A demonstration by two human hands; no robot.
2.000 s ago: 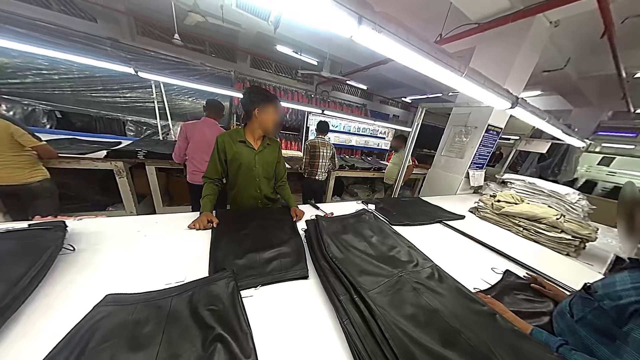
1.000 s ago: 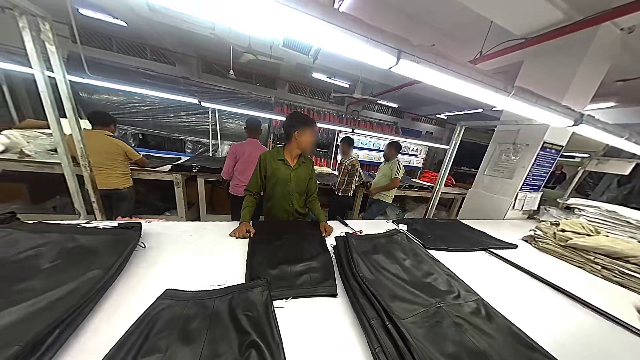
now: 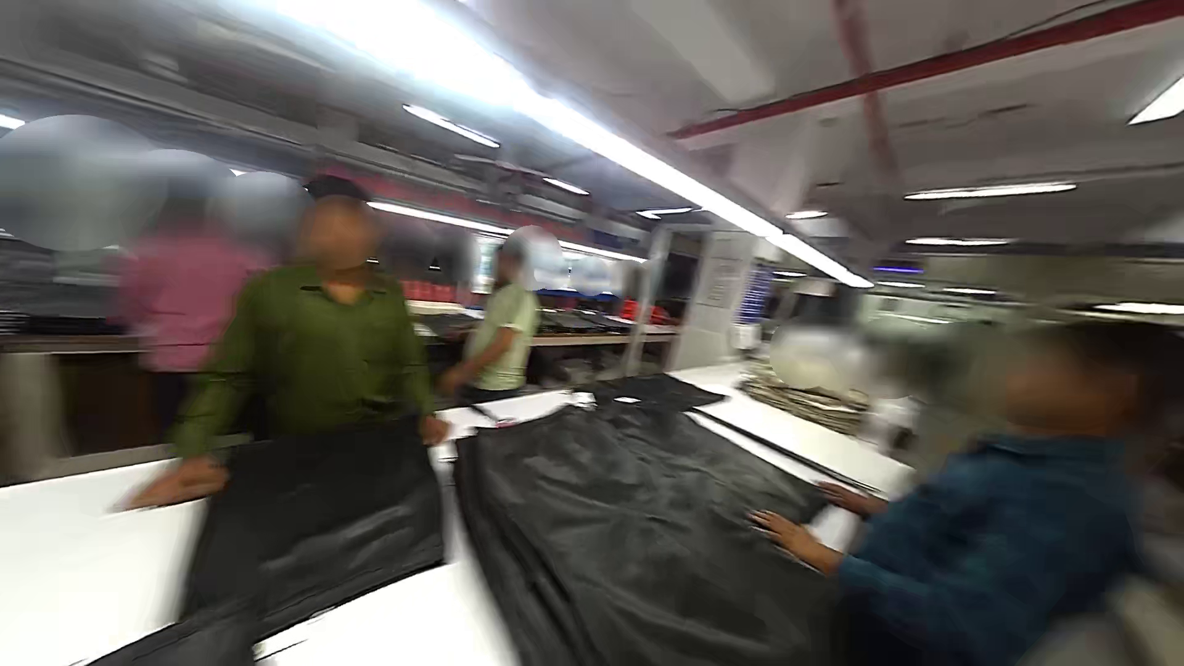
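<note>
Neither my left hand nor my right hand shows in the head view. Black leather-like garment pieces (image 3: pixel 620 518) lie stacked and overlapping on a white worktable (image 3: pixel 398 620). To their left is another black piece (image 3: pixel 324 518), lying at the table edge by a co-worker in a green shirt (image 3: pixel 338 351). That person's hands rest on either side of it. At the right, a co-worker in a blue shirt (image 3: pixel 999 536) has one hand on the large stack and the other at its edge. The view is blurred.
A dark piece (image 3: pixel 657 393) lies at the far side of the table. Behind it on the right is a pile of pale folded material (image 3: pixel 805 398). A person in a light green shirt (image 3: pixel 504 338) and one in a pink shirt (image 3: pixel 185 296) stand beyond the table.
The view has swung right, bringing the co-worker in blue back into sight. That person's hands are now at the large stack; two seconds ago they were on a small black piece.
</note>
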